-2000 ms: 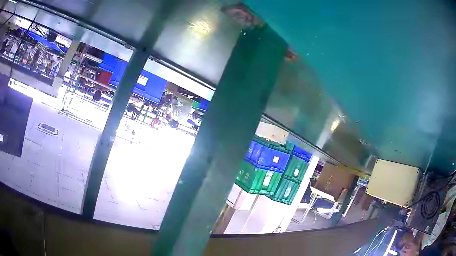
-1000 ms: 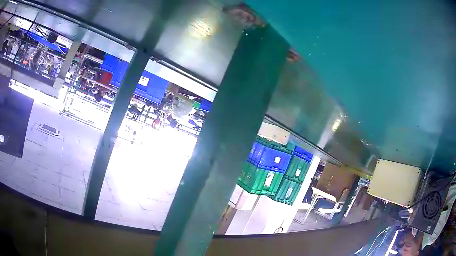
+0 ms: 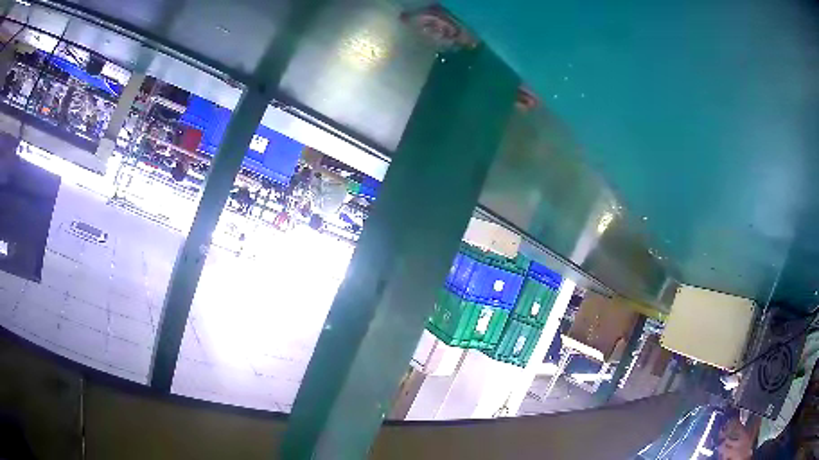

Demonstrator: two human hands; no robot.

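Neither of my hands can be made out. Nearest in front of the camera is a smooth teal bench surface (image 3: 664, 117), filling the upper right. A thick dark green post (image 3: 404, 243) runs slanting through the middle of the picture, with a worn patch at its upper end. Greenish metal panels (image 3: 557, 189) run beside the bench surface. At the bottom right corner is a small blurred skin-toned shape (image 3: 736, 437); whose it is and what part it shows cannot be told.
A pale box (image 3: 709, 327) stands at the right beside a dark unit with a round fan grille (image 3: 773, 367) and thin cables. Behind are stacked green and blue crates (image 3: 485, 301), a thinner green post (image 3: 199, 243), blue bins (image 3: 269, 154) and a bright tiled floor (image 3: 99, 305).
The small skin-toned shape at the bottom right corner has shifted slightly. The rest of the view is practically the same.
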